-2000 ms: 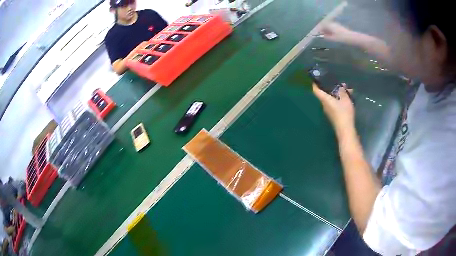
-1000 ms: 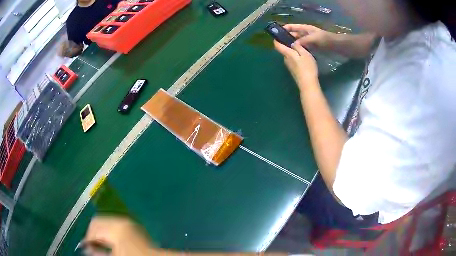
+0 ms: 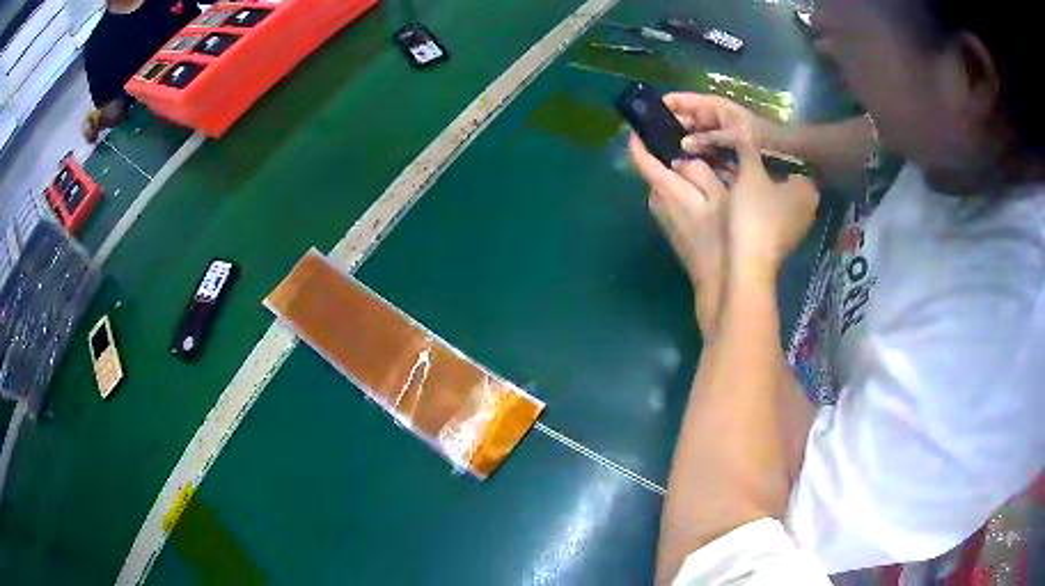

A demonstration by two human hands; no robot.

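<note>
A dark phone (image 3: 653, 121) is held near the upper middle right by a seated person's two hands. My right hand (image 3: 770, 212) reaches up from the bottom edge in a white sleeve and overlaps that person's hands. Its finger points towards the phone; I cannot tell whether it touches. A dark slim thing shows at the hand's upper side, but its hold is unclear. My left hand is out of the picture. An orange-brown strip (image 3: 378, 349) in clear wrap lies flat on the green bench.
A pale rail (image 3: 441, 160) crosses the bench. Beyond it lie a dark phone (image 3: 206, 307), a cream phone (image 3: 105, 357), another phone (image 3: 421, 45) and a red tray (image 3: 229, 69) of phones. Yellow-green film (image 3: 751, 96) lies behind the held phone. Another person sits across.
My right hand has gone from the lower left to beside the other person's hands. The view has turned. The red tray and bench phones show farther left than before.
</note>
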